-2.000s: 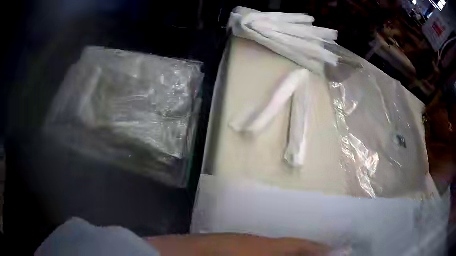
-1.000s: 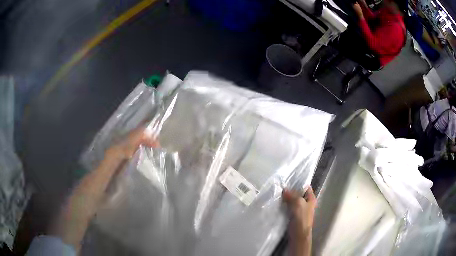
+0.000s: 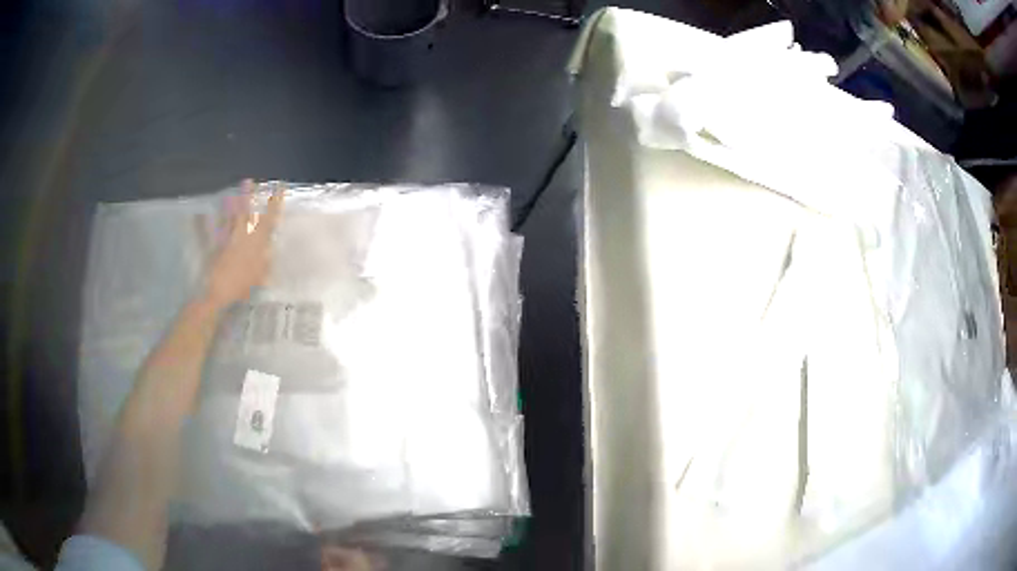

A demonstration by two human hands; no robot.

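Note:
A packed clear polybag (image 3: 435, 446) with a printed block and a white barcode sticker (image 3: 258, 410) lies flat on a pile of similar bags, left of the table. A beige-grey shape shows faintly inside it. My left hand (image 3: 242, 248) rests on the bag near its far edge, fingers extended and apart. My right hand (image 3: 351, 559) is at the bag's near edge, mostly cut off by the picture's bottom; its grip cannot be made out.
The cream table (image 3: 619, 335) stands to the right, strongly overexposed. White strips or tissue (image 3: 725, 95) are bunched at its far end. A flat clear bag (image 3: 948, 268) lies on its right side. A round grey bin (image 3: 393, 39) stands on the dark floor beyond the pile.
The clear bag, held up between both hands a second ago, now lies flat on the pile. My left hand is on its far part; my right hand has moved down and left to the near edge.

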